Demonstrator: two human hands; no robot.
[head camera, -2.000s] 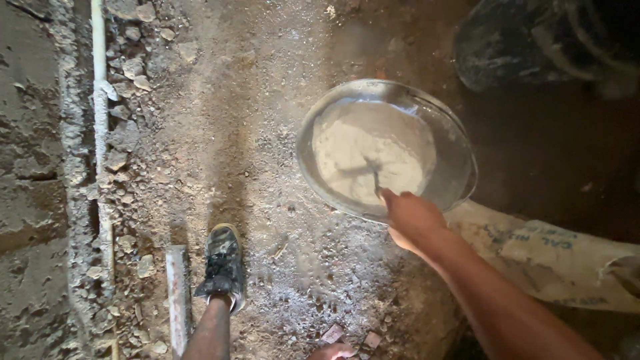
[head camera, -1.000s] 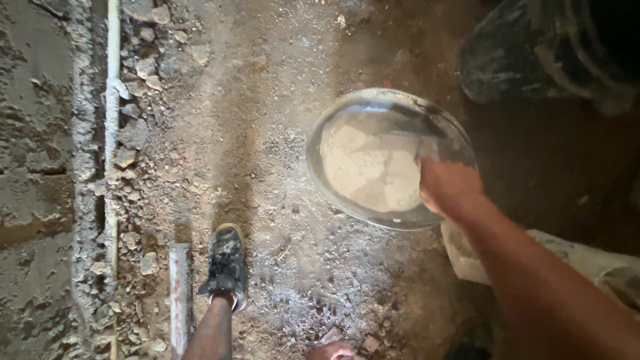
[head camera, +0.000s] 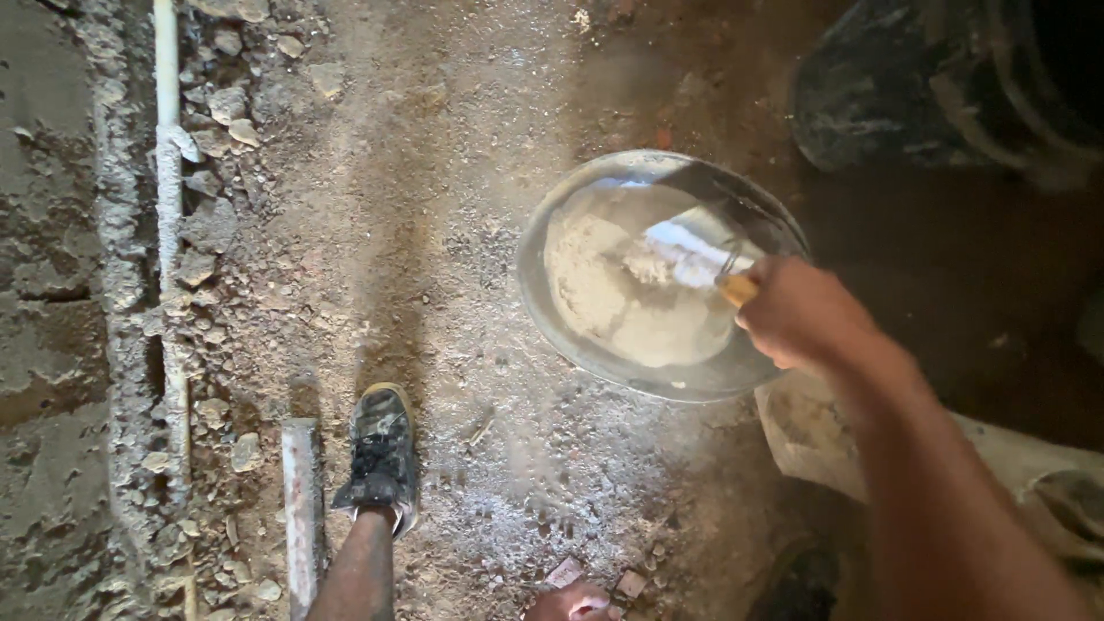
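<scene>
A round, dark basin (head camera: 552, 345) stands on the dirt floor, holding pale powder or paste (head camera: 591, 276). My right hand (head camera: 798, 310) reaches in over its right side, closed around the wooden handle (head camera: 737, 289) of a trowel. The trowel's blurred metal blade (head camera: 690, 246) is over the pale material, tilted and shiny. Only part of my left hand (head camera: 573, 602) shows at the bottom edge, near small reddish fragments (head camera: 565, 573); whether it holds anything is hidden.
A paper or woven sack (head camera: 802, 431) lies below right of the basin. A dark bucket (head camera: 897, 95) is at upper right. My shoe (head camera: 381, 448) stands beside a metal bar (head camera: 302, 517). Rubble, a pale pipe (head camera: 169, 216) and a rough wall (head camera: 52, 345) run along the left.
My right hand has moved about within the basin with the trowel, whose blade is now lifted into plainer view. The pale material's surface has changed shape. My left hand stays at the bottom edge.
</scene>
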